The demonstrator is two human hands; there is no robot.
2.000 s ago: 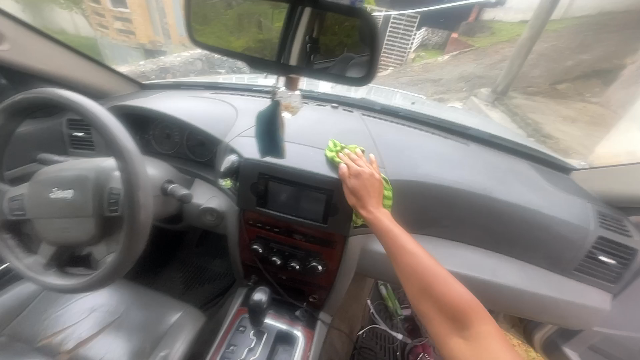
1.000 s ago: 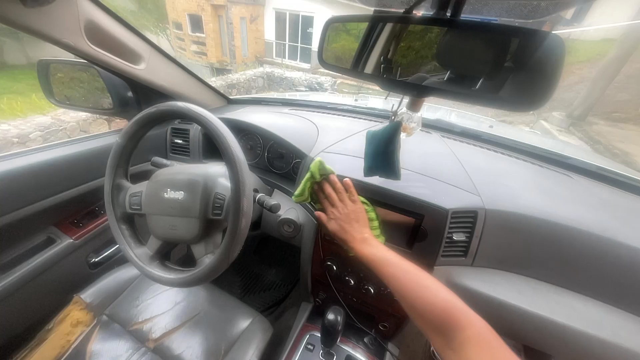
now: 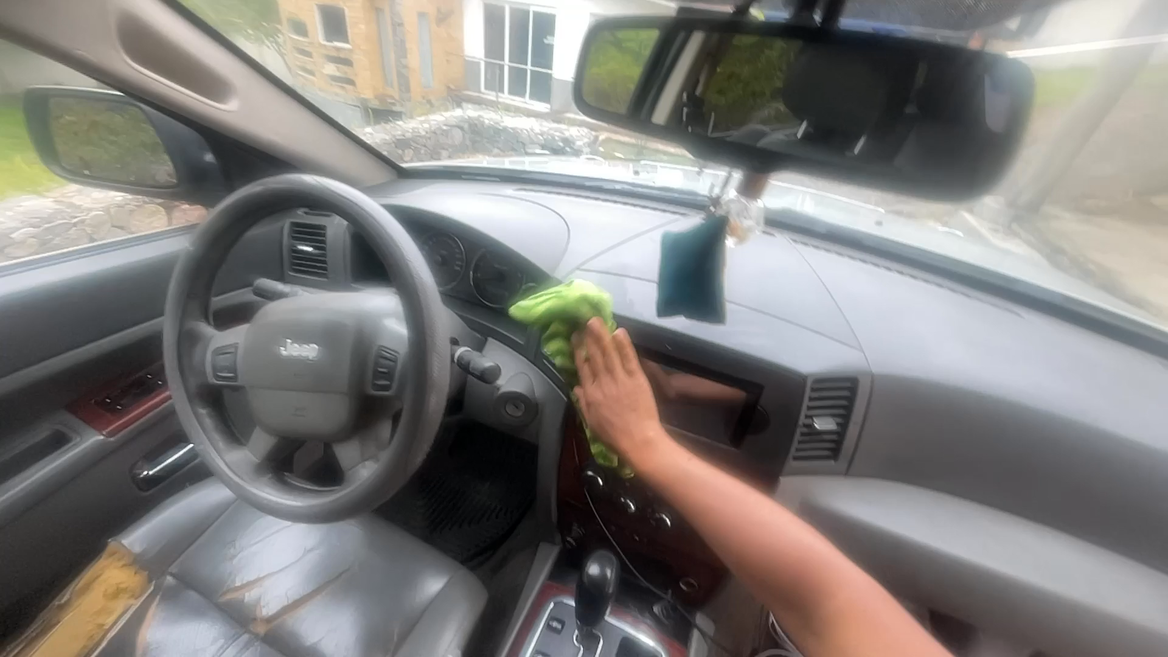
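Note:
My right hand (image 3: pixel 616 392) reaches in from the lower right and presses a bright green cloth (image 3: pixel 570 306) against the left edge of the centre dash panel. Its fingers lie extended over the cloth, whose top bunches up near the instrument cluster (image 3: pixel 470 265) and whose lower end hangs by the control knobs. Just right of the hand is the dark display screen (image 3: pixel 698 397), partly covered by my wrist and forearm. The thumb is hidden. My left hand is out of view.
A steering wheel (image 3: pixel 424 365) stands left of the hand. From the rear-view mirror (image 3: pixel 803 105) hangs a teal pouch (image 3: pixel 692 274) above the dashboard. Below are a gear lever (image 3: pixel 596 584), a thin cable and the torn driver's seat (image 3: pixel 274 566). An air vent (image 3: pixel 826 420) is at right.
My right hand and the green cloth have moved from the dashboard top right of the screen to the panel's left edge. The view has swung left.

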